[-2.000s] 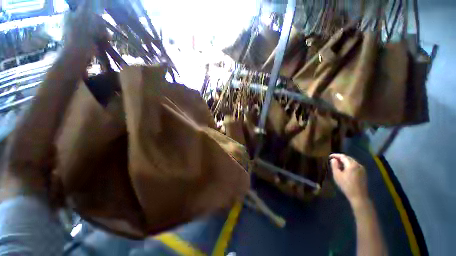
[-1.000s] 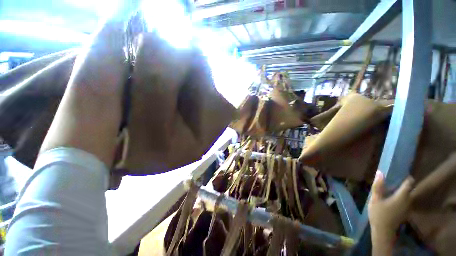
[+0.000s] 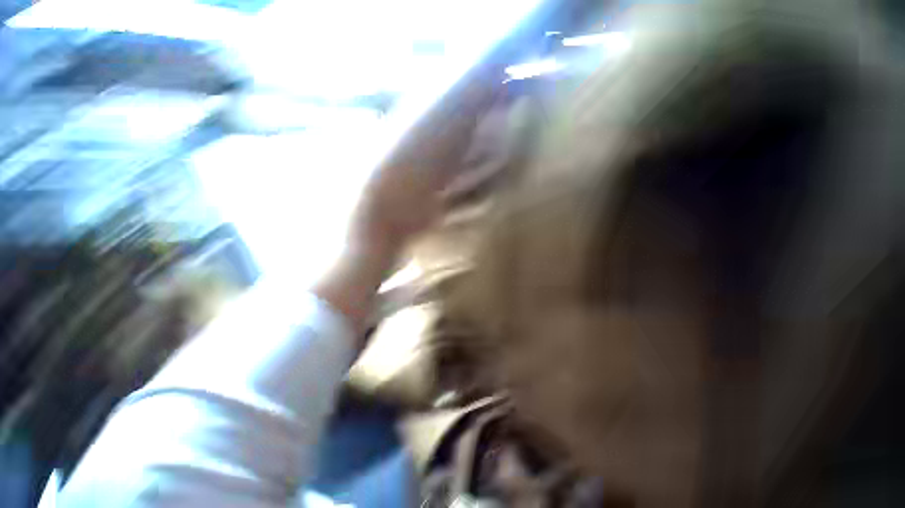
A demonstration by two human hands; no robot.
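Note:
The view is heavily blurred. My left hand point(image 3: 422, 179) is raised near the upper middle, with a pale sleeve below it. Its fingers are too blurred to tell whether they grip anything. A large brown bag shape point(image 3: 615, 377) fills the right side, very close, beside my left hand. Whether it is one bag or more cannot be told. My right hand is not in view.
Brown strap-like strips point(image 3: 481, 432) show at the lower middle beside tan pieces. Blurred dark and brownish shapes point(image 3: 89, 327) lie at the left. Bright light washes out the top middle.
The view has swung and blurred. My left hand has shifted from the upper left towards the middle. Brown bag material now fills the right. My right hand and the grey upright have left the view.

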